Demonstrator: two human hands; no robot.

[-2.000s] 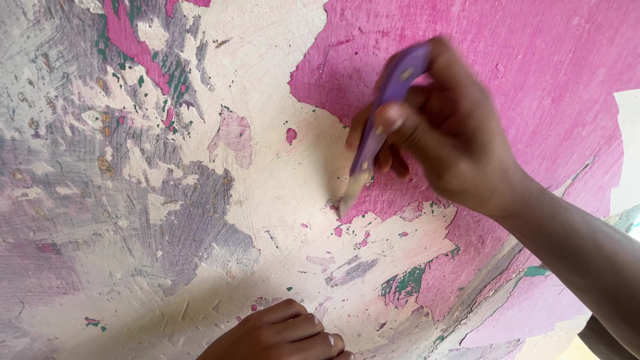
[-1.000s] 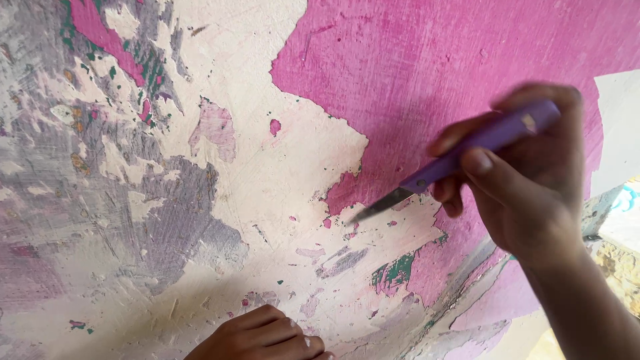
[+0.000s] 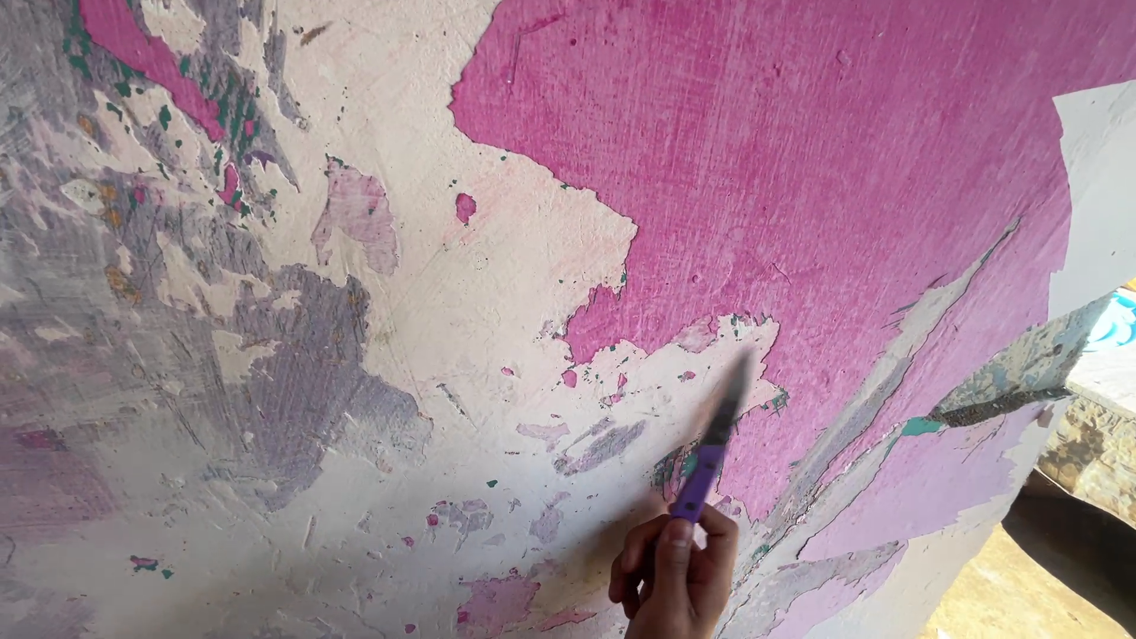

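Observation:
My right hand [image 3: 676, 568] is low in the head view, right of centre, with its thumb and fingers closed around the purple handle of a small knife [image 3: 698, 484]. The dark metal blade points up and slightly right, its outline blurred. It overlaps a pale patch beside the ragged edge of the pink paint [image 3: 781, 222]; whether it touches the wall cannot be told. Flecks of green paint [image 3: 777, 401] show near the blade. My left hand is out of view.
Bare cream wall [image 3: 515, 248] spreads left of the pink, with grey-purple paint remnants [image 3: 306, 355] farther left. A long crack [image 3: 887, 390] runs diagonally at the lower right. Beyond the wall's edge is a rough stone-like surface [image 3: 1087, 453], with a dark rounded shape [image 3: 1065, 541] below.
My right hand has moved down and left with the knife, whose blade has swung from pointing down-left to pointing up. My left hand, earlier at the bottom edge, has left the view.

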